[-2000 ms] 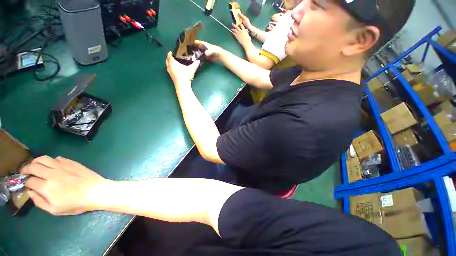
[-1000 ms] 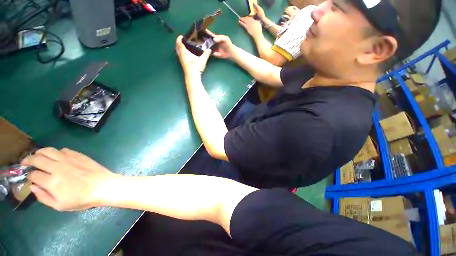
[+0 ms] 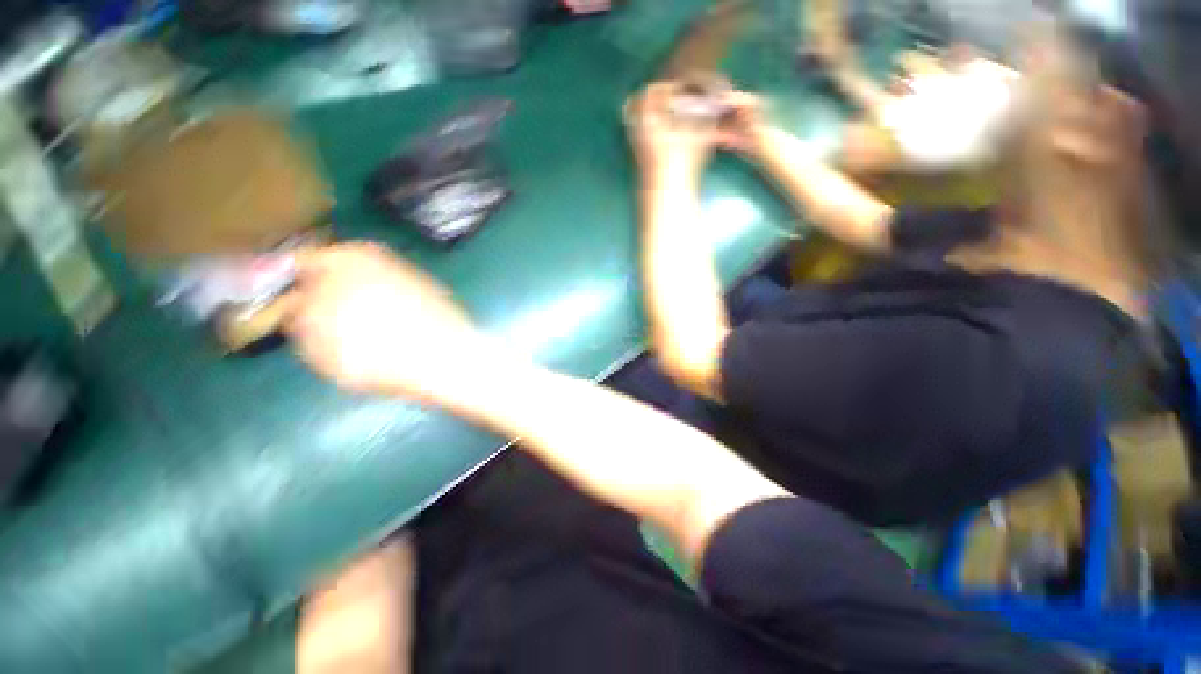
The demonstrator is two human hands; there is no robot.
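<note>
The frame is blurred. An open product box [image 3: 250, 327] stands on the green bench at the left, its brown lid [image 3: 217, 184] raised. A shiny polybag pack with some red [image 3: 244, 279] shows inside. My right hand [image 3: 362, 316] is at the box's right side, fingers closed over its edge by the pack; the fingertips are partly hidden. My left hand cannot be made out. A blurred patch of bare skin shows at the bottom edge; I cannot tell which body part it is.
Another open black box [image 3: 448, 198] lies beyond my right hand. A seated coworker in black holds a small item [image 3: 705, 105] at the right. A dark object [image 3: 29, 415] is at the left edge, near a pale strip [image 3: 53, 224]. Blue shelving [image 3: 1100, 527] is at the right.
The view has swung left, so the bench, box and my right hand appear farther right. More of the bench's left side and a skin patch at the bottom now show. My right hand stays at the box.
</note>
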